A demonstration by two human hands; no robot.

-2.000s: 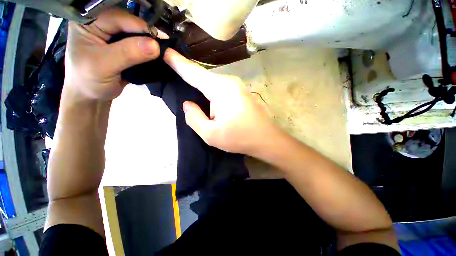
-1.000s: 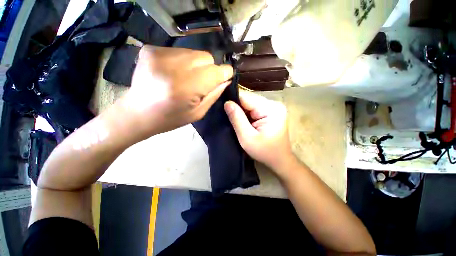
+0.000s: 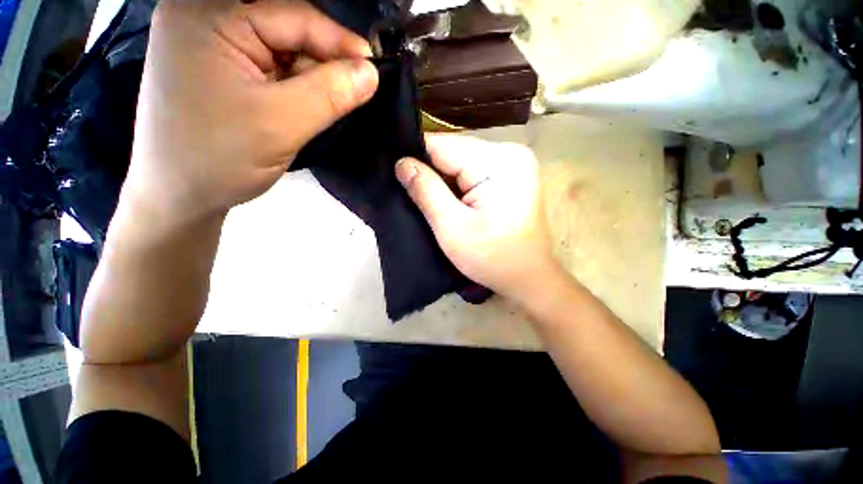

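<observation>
A black fabric piece [image 3: 393, 208] hangs from under the needle area down over the worktable. My left hand [image 3: 255, 104] pinches its upper part between thumb and fingertips, close beside the presser foot [image 3: 386, 38]. My right hand [image 3: 483, 203] grips the right edge of the fabric lower down, thumb on top. The fabric's lower end lies on the table near its front edge. The seam under the foot is too dark and small to make out.
The cream-white sewing machine head [image 3: 615, 57] is at the upper right, with a brown-black metal block [image 3: 478, 76] beside the seam. Black bag pieces [image 3: 95, 142] are heaped at left. The worn worktable [image 3: 596, 246] surrounds the work. A black cord [image 3: 785, 265] lies at right.
Since one second ago, my left hand has turned and opened its grip into a thumb-and-finger pinch higher up by the needle. The lower fabric has shifted and spread. The camera view has also moved.
</observation>
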